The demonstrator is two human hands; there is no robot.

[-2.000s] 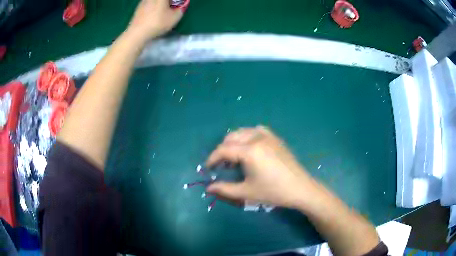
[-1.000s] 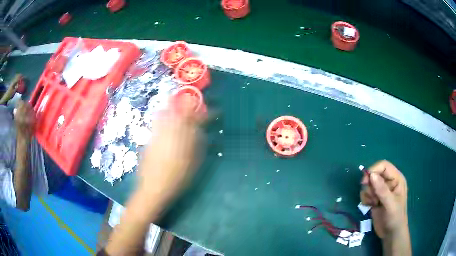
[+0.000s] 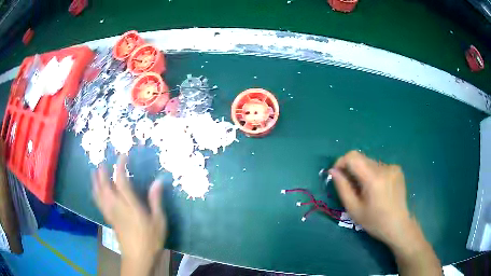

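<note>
An orange-red plastic housing lies face up on the green bench. White and translucent toothed discs are heaped and spread to its left. My left hand is blurred, fingers apart and empty, just below the heap, with a disc at its fingertips. My right hand is at the lower right, its fingers closed on a wired module; small white plugs show at the fingertips and the rest is hidden. Other wired modules, with dark-red wires and white squares, lie beside and partly under this hand.
Several orange-red housings stand at the upper left, by a red parts tray. A worn whitish rail separates the bench from the green belt, which carries scattered housings. White pieces stand at the right edge. Part of a person shows far left.
My left hand has moved down from the housings to below the discs. More discs now spread rightward towards the single housing. My right hand is now palm-down over the modules. The view has shifted.
</note>
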